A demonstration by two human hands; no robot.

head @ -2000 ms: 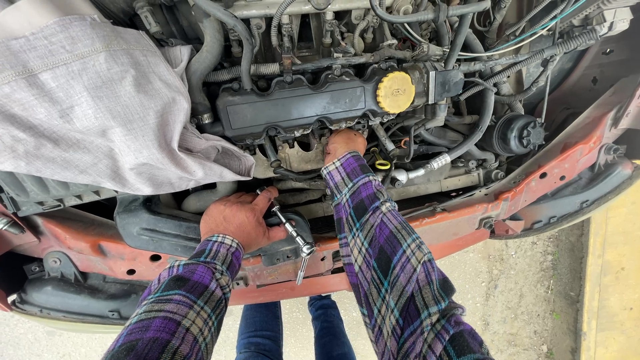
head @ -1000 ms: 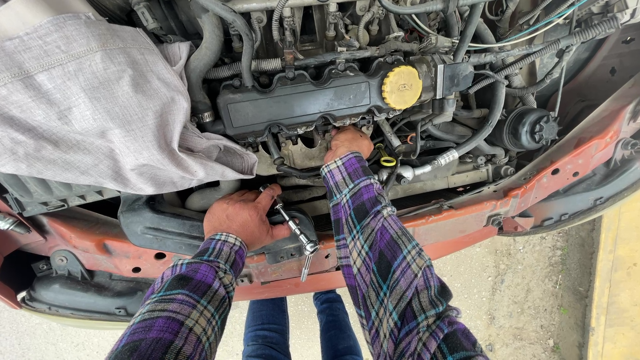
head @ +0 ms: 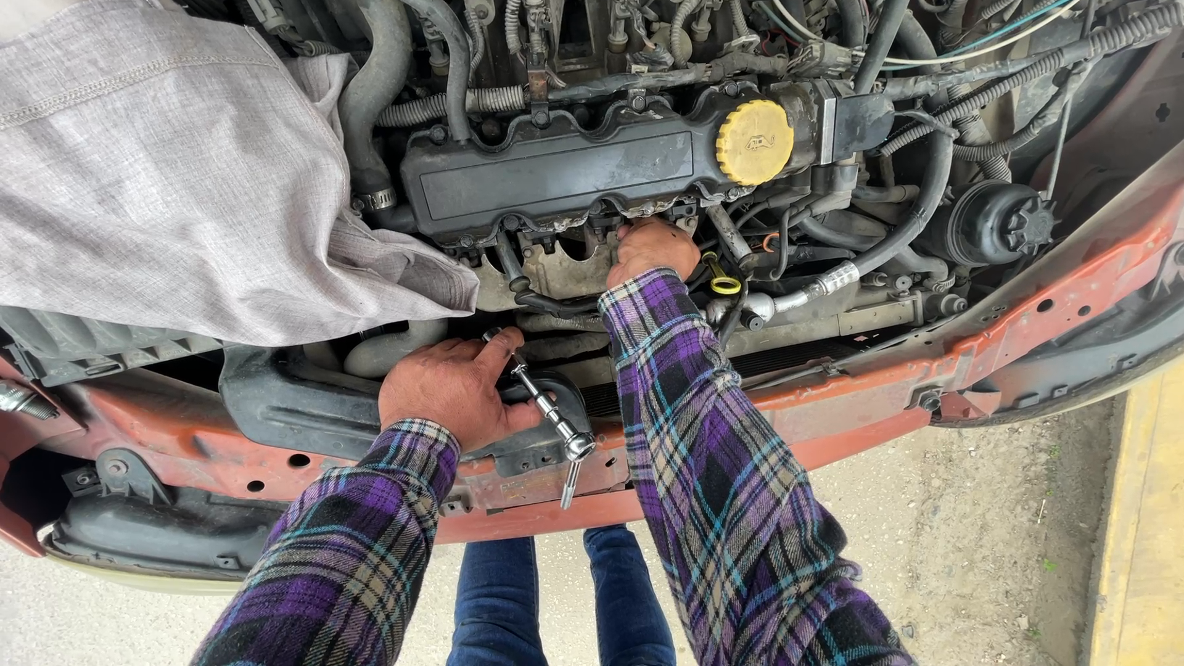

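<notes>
My left hand (head: pixel 458 388) holds a chrome ratchet with a socket extension (head: pixel 548 405) between thumb and fingers, above the front edge of the engine bay. With its fingers down at the engine's front side, my right hand (head: pixel 653 250) reaches in just below the black valve cover (head: pixel 564 176); its fingertips are hidden, so whether it grips anything does not show. A yellow oil filler cap (head: pixel 755 142) sits on the right end of the cover. The yellow dipstick ring (head: pixel 725 286) is right of my right wrist. Beneath the cover lies a metal heat shield (head: pixel 573 268).
A grey cloth (head: pixel 176 185) covers the left part of the bay. The red front crossmember (head: pixel 832 407) runs across below the engine. A black air duct (head: pixel 296 398) is beside my left hand; hoses and a black round-capped reservoir (head: pixel 994 222) are at the right.
</notes>
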